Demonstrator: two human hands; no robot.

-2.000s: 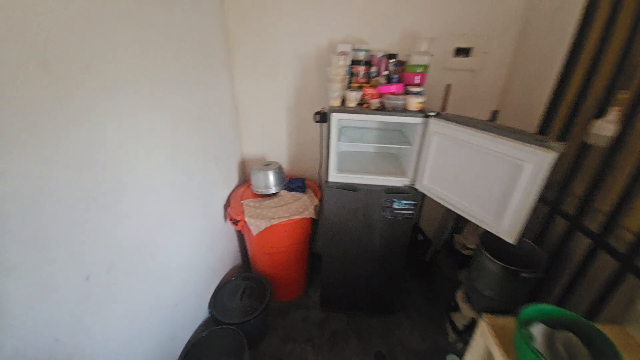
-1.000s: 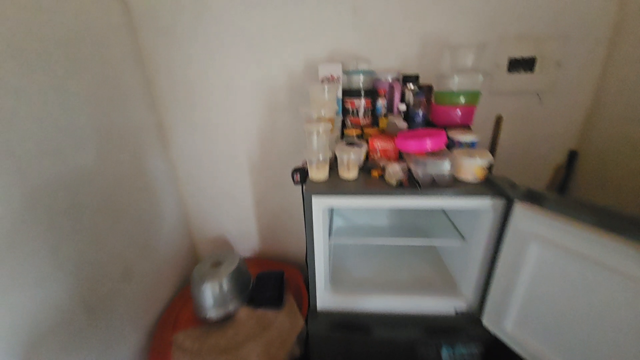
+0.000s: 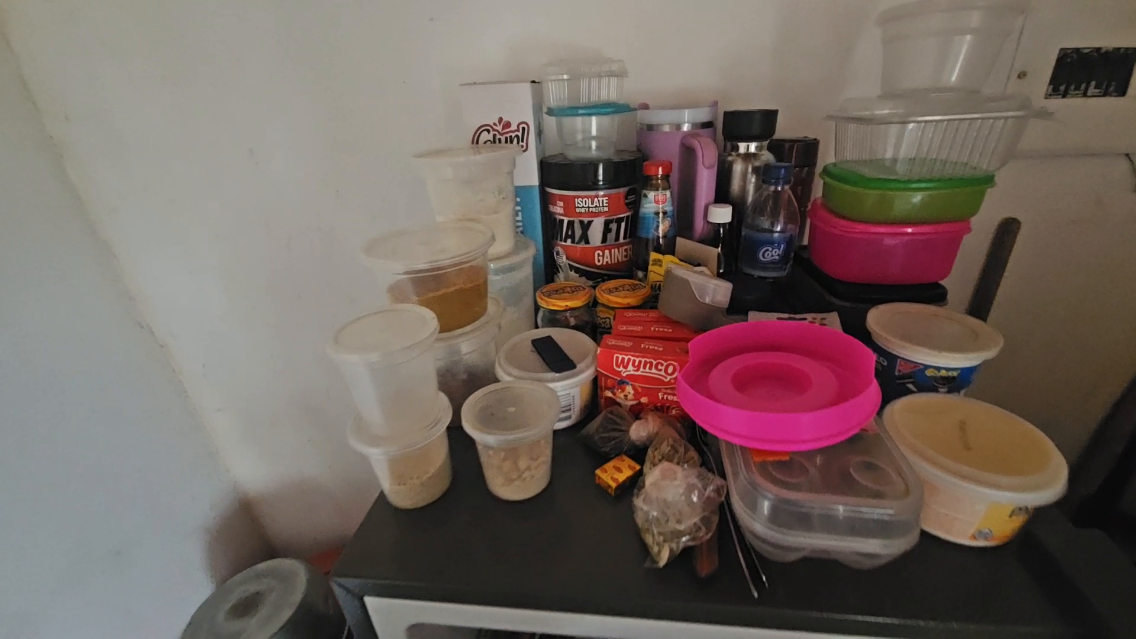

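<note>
Neither my left hand nor my right hand shows in the head view. Nearest to me is the dark top of a refrigerator [image 3: 532, 559], crowded with containers. At its left, lidded clear plastic cups [image 3: 508, 441] hold pale contents, some of them stacked. Tied plastic bags [image 3: 676, 510] lie near the front edge beside a small yellow box [image 3: 618, 475]. A pink plastic lid [image 3: 779, 382] rests on a clear hinged plastic container [image 3: 825, 501]. Just right of that stands a round lidded tub [image 3: 974, 461]. Red boxes [image 3: 641, 373] stand in the middle.
Behind are a black protein powder tub [image 3: 592, 217], a lilac handled tumbler [image 3: 679, 169], bottles [image 3: 770, 226] and stacked pink and green containers [image 3: 889, 244]. A metal pot [image 3: 266, 603] stands lower left. Walls rise behind and at the left; a dark socket plate [image 3: 1090, 73] is at upper right.
The view has moved in close to the refrigerator top. Its open freezer compartment and door, plain in the earlier frames, have mostly dropped out of sight below.
</note>
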